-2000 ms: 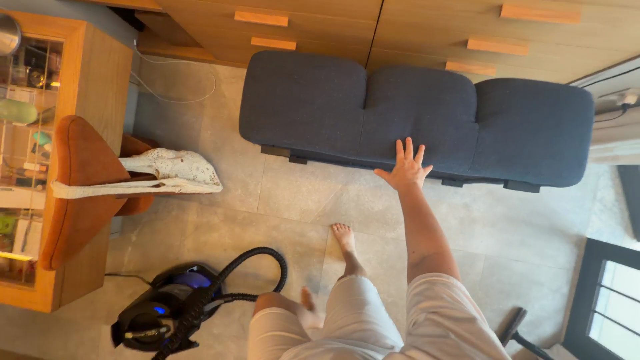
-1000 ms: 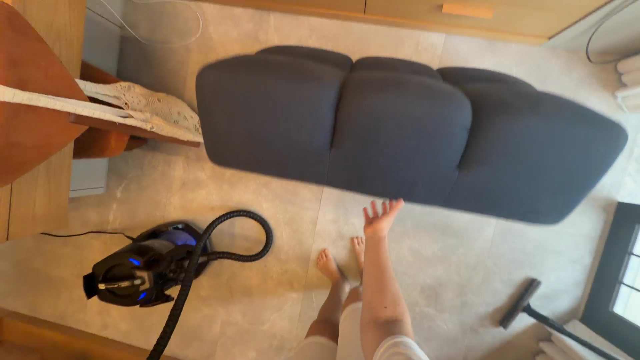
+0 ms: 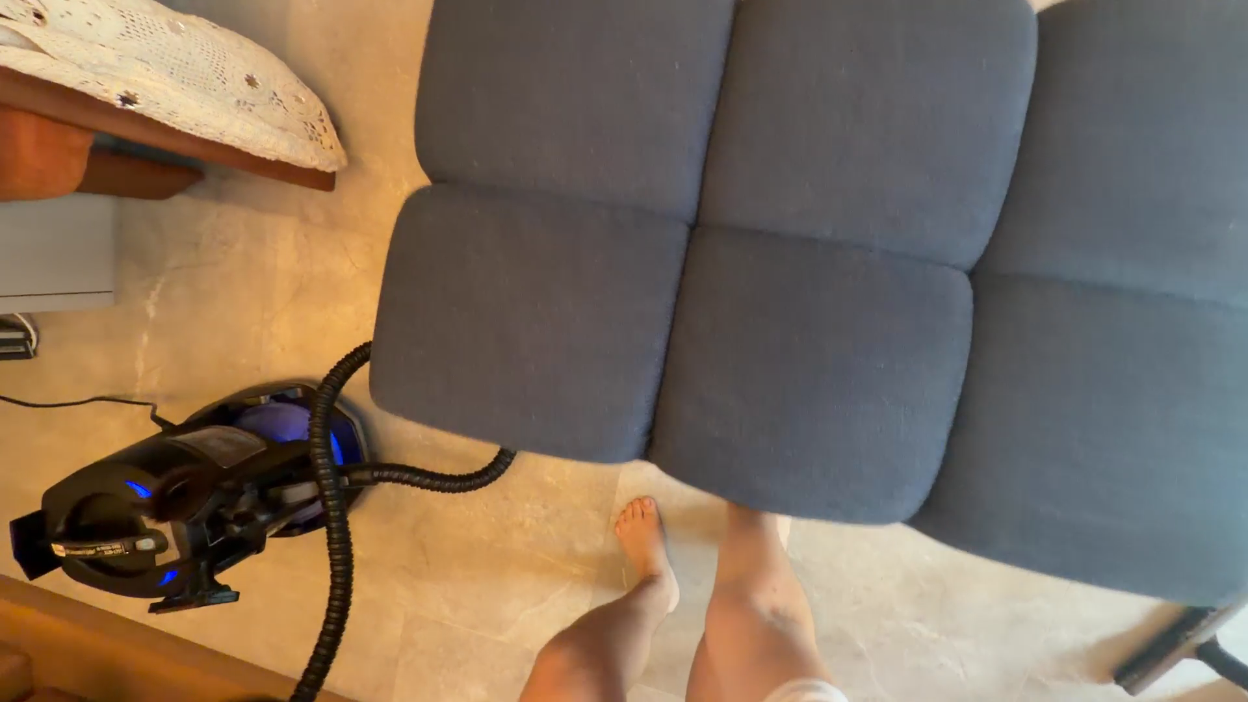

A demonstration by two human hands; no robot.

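Observation:
A dark blue-grey upholstered bench seat (image 3: 819, 292), tufted into several square cushions, fills the centre and right of the head view and runs past the top and right edges. It looks close to the camera and covers part of the floor and of my feet. Neither of my hands shows; the seat may hide them, but the frame does not settle this. Below its near edge appear my bare legs and one bare foot (image 3: 643, 546). At the lower left a black and blue canister vacuum cleaner (image 3: 195, 487) lies on the floor, its corrugated hose (image 3: 338, 546) passing partly behind the seat.
An orange-brown chair (image 3: 49, 156) with a cream lace cloth (image 3: 195, 83) over it stands at the upper left. A black floor nozzle (image 3: 1160, 648) lies at the lower right. A thin black cord (image 3: 78, 401) crosses the floor at left. Wooden furniture (image 3: 117, 643) borders the lower left corner.
The bench seat has come up and nearer to me, and its tufted top now faces the camera. My hand, against the seat's near edge one second ago, is out of sight.

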